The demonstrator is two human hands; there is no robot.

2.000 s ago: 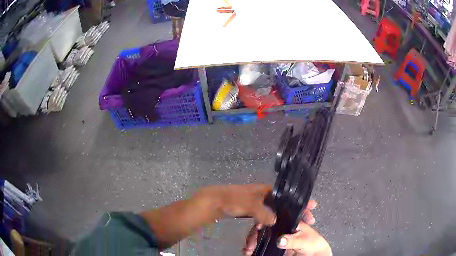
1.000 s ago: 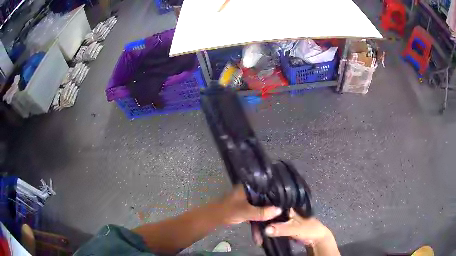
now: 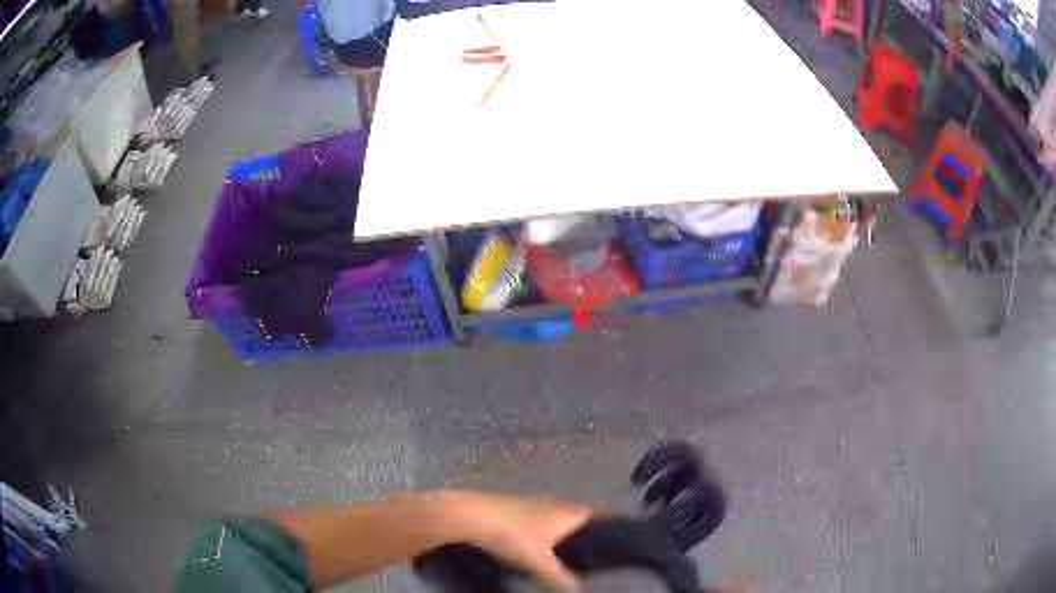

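Note:
A bundle of black plastic hangers (image 3: 625,544) is low in the head view, blurred and cut off by the bottom edge. Its curved hooks (image 3: 683,496) point up and to the right. My left hand (image 3: 504,531) reaches in from the left, below a green sleeve, and is closed over the bundle. Of my right hand, at most a small skin-toned blur shows at the bottom edge beside the hangers, and its grip is hidden.
A white table (image 3: 614,116) stands ahead with orange-red pieces on it. A purple-lined blue crate (image 3: 382,307) with dark cloth is at its left. Bundled pale pieces (image 3: 110,238) line the floor at left; red stools (image 3: 886,93) stand at right. A partly seen person (image 3: 357,17) is behind.
The hanger bundle has swung down from upright and sits lower, partly out of the picture. My left hand has moved with it. My right hand has dropped almost entirely out of view.

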